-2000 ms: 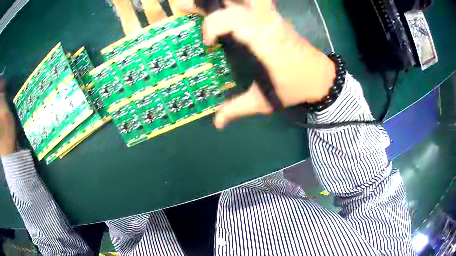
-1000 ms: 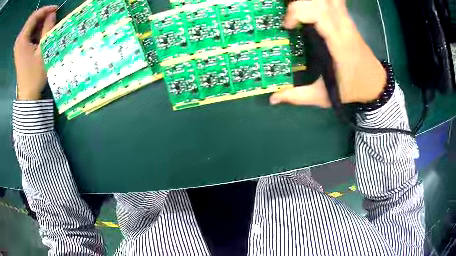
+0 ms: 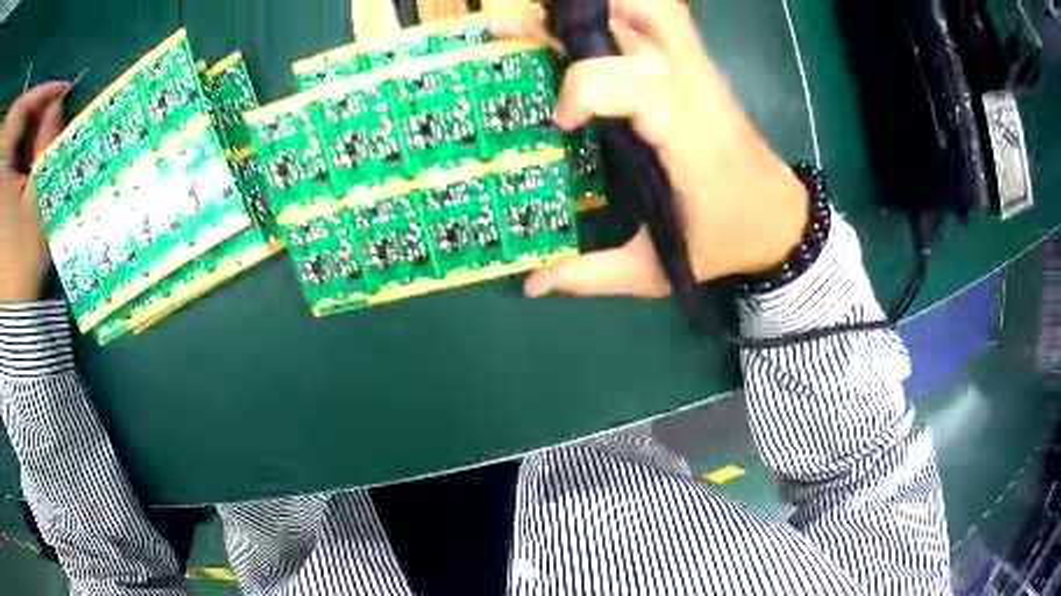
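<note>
Two groups of green PCB panels lie on the dark mat. The left group (image 3: 140, 198) is fanned, its top panel glaring white in the middle. The right group (image 3: 407, 175) has one panel on top and others showing behind it. My right hand (image 3: 686, 163) holds the black handle of a soldering iron (image 3: 582, 29), whose tip is out of view. Its thumb is at the right panel's lower right corner. My left hand (image 3: 26, 198) is at the left panel's left edge, partly cut off. Thin strands show by its fingertips; its grip is unclear.
A black boxy unit (image 3: 919, 105) with a pale label stands at the right, and a black cord (image 3: 814, 338) runs over my right sleeve towards it. Pale handles (image 3: 375, 16) show beyond the right panels. The bench's curved edge (image 3: 465, 462) runs before my lap.
The view has shifted, so panels and hands appear lower and further left than a second ago. More of the iron's handle shows in my right hand. The two groups keep about the same arrangement.
</note>
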